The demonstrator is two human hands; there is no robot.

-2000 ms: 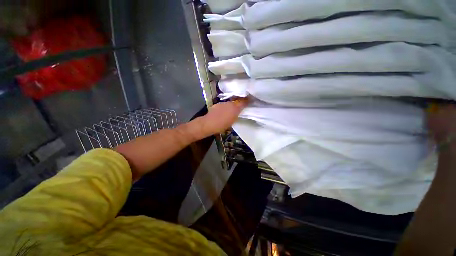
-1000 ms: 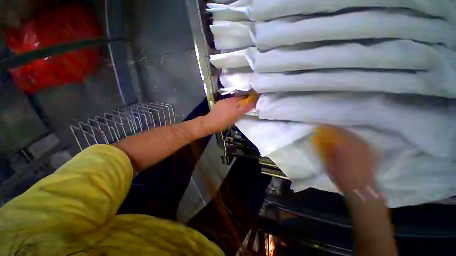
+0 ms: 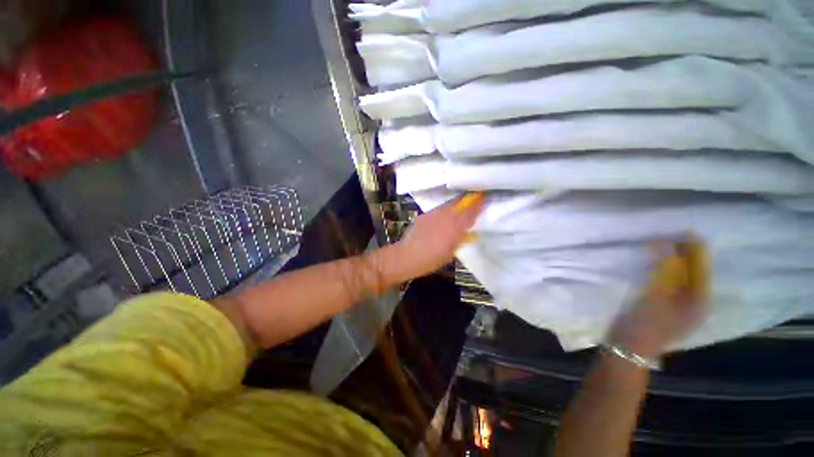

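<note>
A white cloth (image 3: 607, 232) lies over the rack. Its upper part forms several long parallel folds (image 3: 589, 89) with their short ends lined up at the rack's end bar (image 3: 357, 134). Below them the cloth is looser and wrinkled, and its edge hangs at the front. My left hand (image 3: 451, 223) is at the cloth's left edge just below the lowest fold, with yellow-orange finger covers on its fingertips, and pinches the cloth there. My right hand (image 3: 669, 290) is over the loose cloth at the right, blurred, with yellow-orange finger covers. Whether it grips cloth cannot be told.
A wire rack (image 3: 210, 236) stands at the left, below a red plastic-looking bundle (image 3: 85, 98) behind a dark bar. Metal rods (image 3: 473, 290) show under the cloth's lower left corner. Dark rails run along the lower right.
One more even fold lies below the earlier ones. My left hand has moved slightly down the cloth edge. My right hand moved left from the far right, then back right over the loose cloth.
</note>
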